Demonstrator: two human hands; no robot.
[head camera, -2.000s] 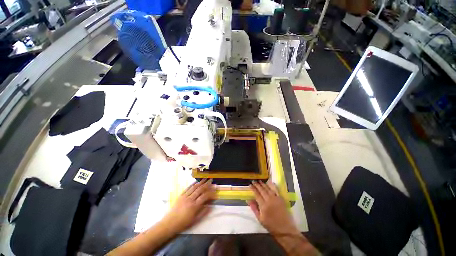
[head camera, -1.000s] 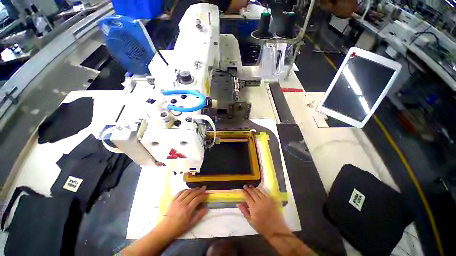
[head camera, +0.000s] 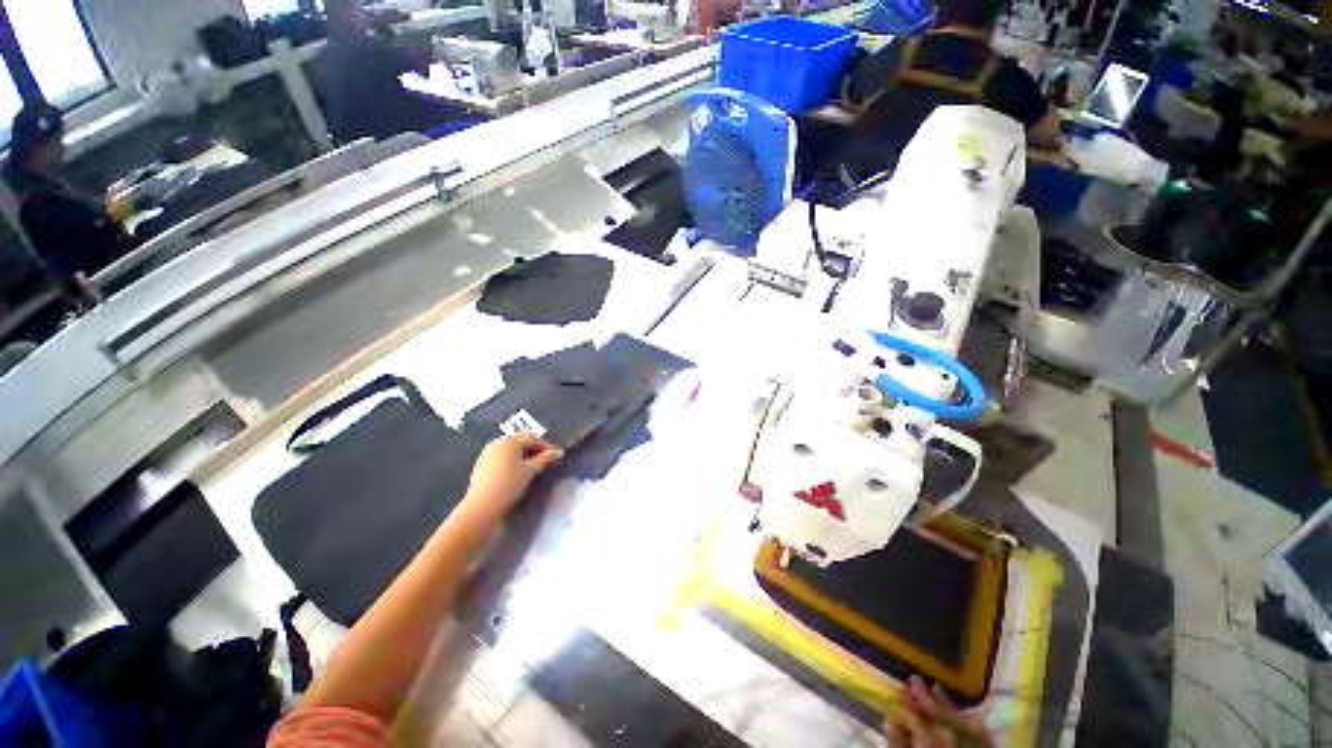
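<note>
My left hand (head camera: 508, 475) reaches to the small black pieces (head camera: 563, 392), left of the machine. Its fingertips touch the top piece beside its white label patch (head camera: 522, 424); whether they pinch it is unclear. My right hand (head camera: 935, 716) is blurred and cut off by the bottom edge, by the near edge of the brown-gold clamp frame (head camera: 988, 621); its grip is unclear. A black fabric panel (head camera: 891, 585) lies under the frame, partly hidden by the white machine head (head camera: 833, 490). Yellow tape (head camera: 796, 628) borders the frame.
Black bag pieces with a strap (head camera: 358, 504) lie left of my left hand. A black piece (head camera: 548, 288) lies further back. A blue fan (head camera: 741, 168) stands behind the machine. A metal rail (head camera: 278, 278) runs along the left. People sit in the background.
The view has swung left. My left hand has left the template sheet and moved to the small black pieces. My right hand remains near the frame, now at the bottom edge of view.
</note>
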